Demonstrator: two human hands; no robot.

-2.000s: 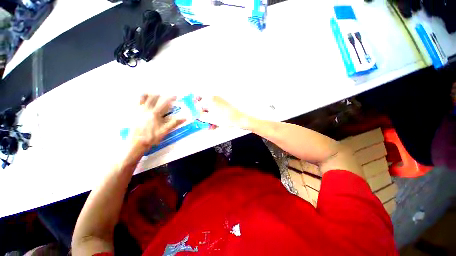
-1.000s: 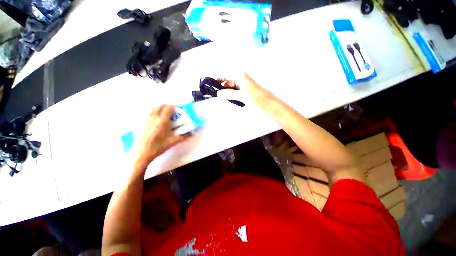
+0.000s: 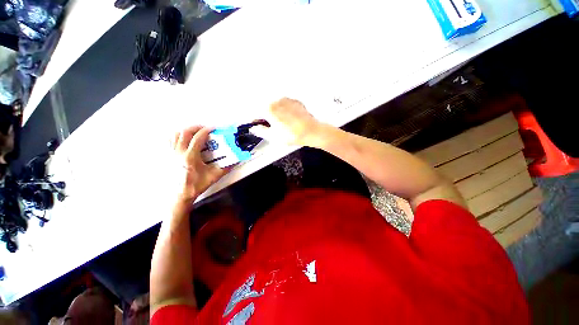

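Observation:
A small white and blue retail box [image 3: 222,147] lies near the bench's front edge. My left hand [image 3: 195,160] holds it, with fingers along its far side and the thumb on the near side. A black coiled cable [image 3: 247,138] is at the box's right end, which appears open, and seems partly inside it. My right hand [image 3: 289,122] grips the cable's outer end. The fingertips of my right hand are partly hidden.
A heap of coiled black cables [image 3: 164,51] lies at the black strip's edge [image 3: 95,70]. More cables [image 3: 28,197] lie at the left. A filled-looking box [image 3: 458,16] lies at the upper right. Brown cartons [image 3: 476,171] and an orange-red stool [image 3: 546,146] are below the bench.
My right hand has brought the black cable from the bench to the box's right end. My left hand still holds the box. The view has shifted, moving the far boxes upward.

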